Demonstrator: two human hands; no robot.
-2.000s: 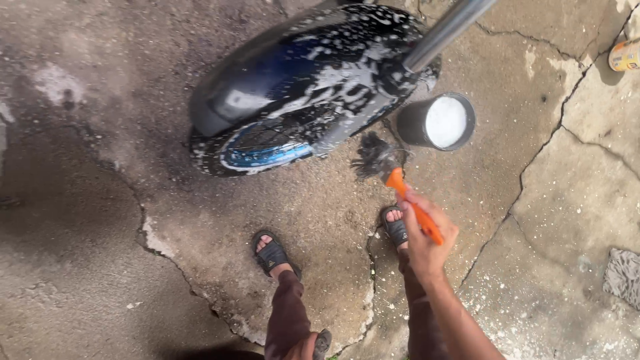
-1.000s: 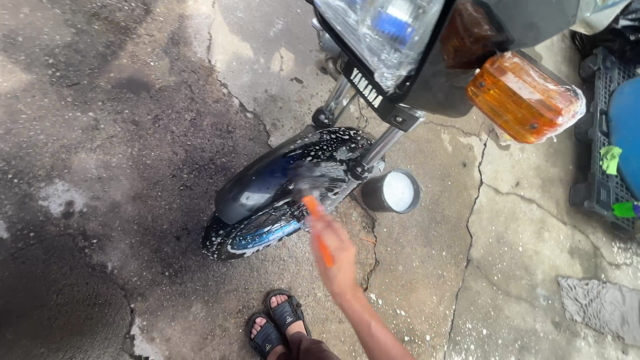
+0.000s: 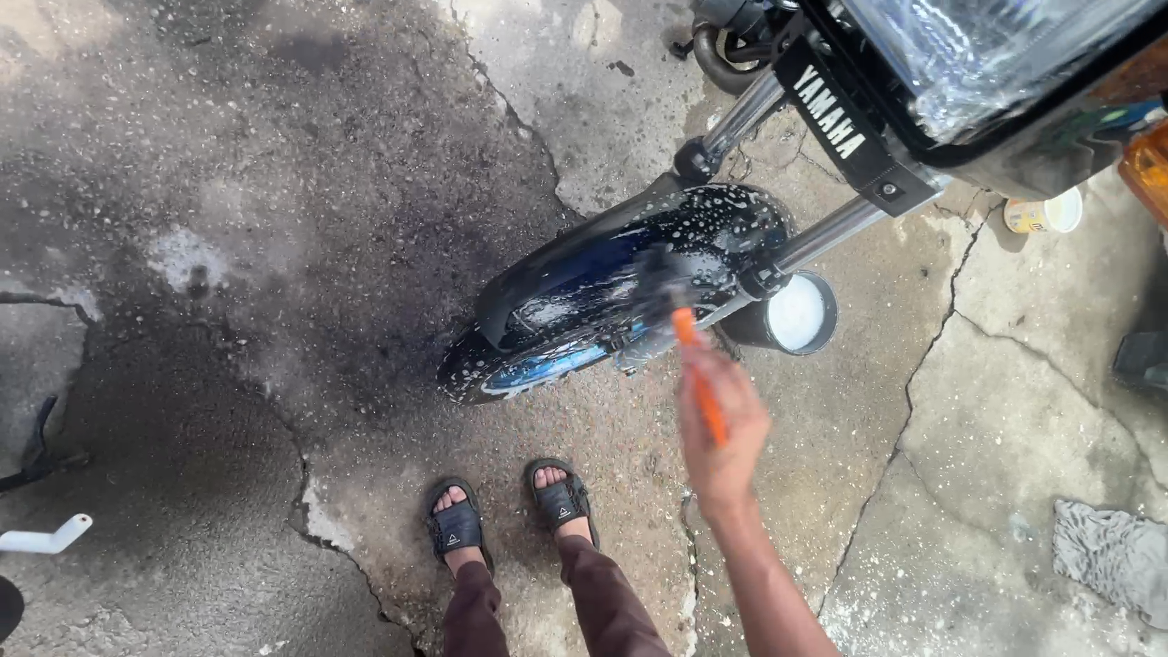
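My right hand (image 3: pixel 725 420) grips the orange handle of a brush (image 3: pixel 698 374). The brush's dark bristles, blurred, are at the side of a motorcycle's glossy dark front fender (image 3: pixel 584 265), which carries foam and droplets. Below the fender shows the front wheel with a blue rim (image 3: pixel 547 367), also soapy. Just beyond the fork's lower end, to the right of the brush, a dark bucket (image 3: pixel 829 319) holds white suds. My left hand is out of view.
The fork tube (image 3: pixel 830 239) and headlight (image 3: pixel 967 55) rise at upper right. A small tub (image 3: pixel 1027 216) stands on the cracked concrete, with a grey cloth (image 3: pixel 1109 557) at lower right. My sandalled feet (image 3: pixel 558 497) stand below the wheel. A white bent pipe-like piece (image 3: pixel 46 537) is at far left.
The brush has gone from beside the bucket, clear of the wheel, to the foamy fender. My feet, apart and then together, are slightly apart now. The view has shifted considerably.
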